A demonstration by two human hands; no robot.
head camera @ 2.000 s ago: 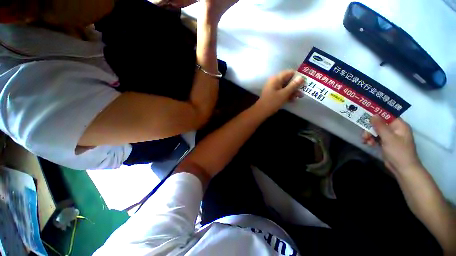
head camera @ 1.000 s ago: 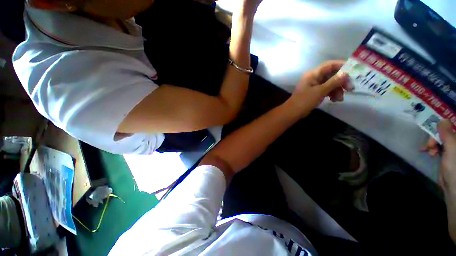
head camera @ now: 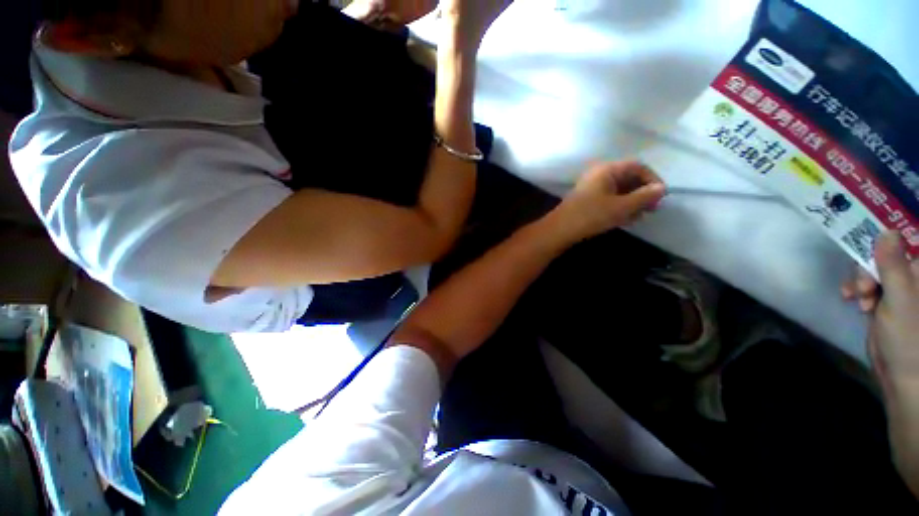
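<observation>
The printed card [head camera: 796,141], with a dark blue band, a red band and a white strip with a QR code, is at the upper right, its far right end cut off by the picture's edge. My right hand [head camera: 892,287], partly cut off at the right edge, holds the card's lower right part between thumb and fingers. My left hand [head camera: 617,197] is off the card, a little left of it, above the table's near edge. Its thumb and fingertips are close together. Whether anything thin is between them cannot be told.
A neighbour's bent arm [head camera: 343,237] with a bracelet is on the left. The white-covered table [head camera: 564,81] lies in front. White sheets [head camera: 292,368], a blue-and-white printed sheet [head camera: 106,413] and a yellow wire [head camera: 191,474] are at the lower left, over a green floor.
My left hand has let go of the card and moved left of it. The card stays in my right hand. The dark mirror device seen earlier beyond the card no longer shows.
</observation>
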